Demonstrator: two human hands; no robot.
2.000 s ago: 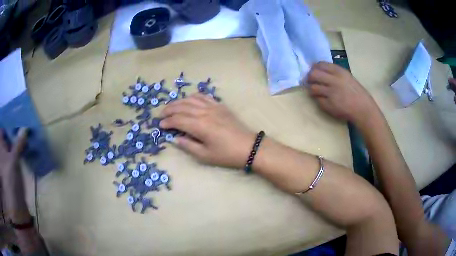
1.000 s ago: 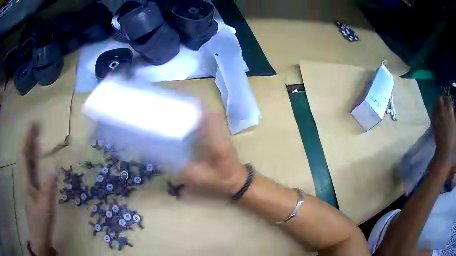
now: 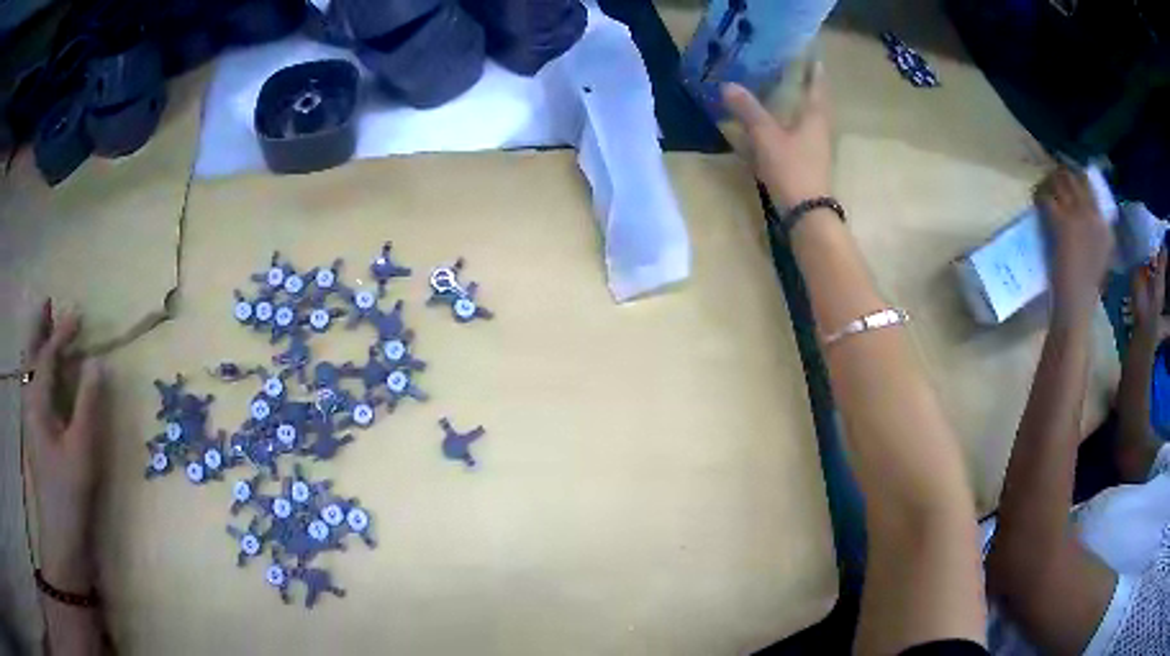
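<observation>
My right hand (image 3: 789,135) is stretched to the far side and holds a blue retail box (image 3: 757,49) by its near end, with the thumb on its face; the box's far end is cut off by the top edge. My left hand (image 3: 64,429) is empty at the left edge, fingers apart. Between my hands lies a large cluster of small dark grey hubs (image 3: 289,436) with pale round centres. One hub (image 3: 458,442) lies apart to the right. A shiny metal ring piece (image 3: 444,279) lies at the cluster's upper right.
A limp white sleeve (image 3: 631,212) lies right of the cluster. Dark cups (image 3: 305,118) and other dark parts (image 3: 417,51) sit on a white sheet (image 3: 225,135) at the far edge. At the right, a neighbour's hand (image 3: 1078,224) is on a white box (image 3: 1007,272); another person's hand is beyond.
My right hand has carried the box from above the hubs to the far right. My left hand has stayed at the left. The neighbour's hand has moved onto the white box.
</observation>
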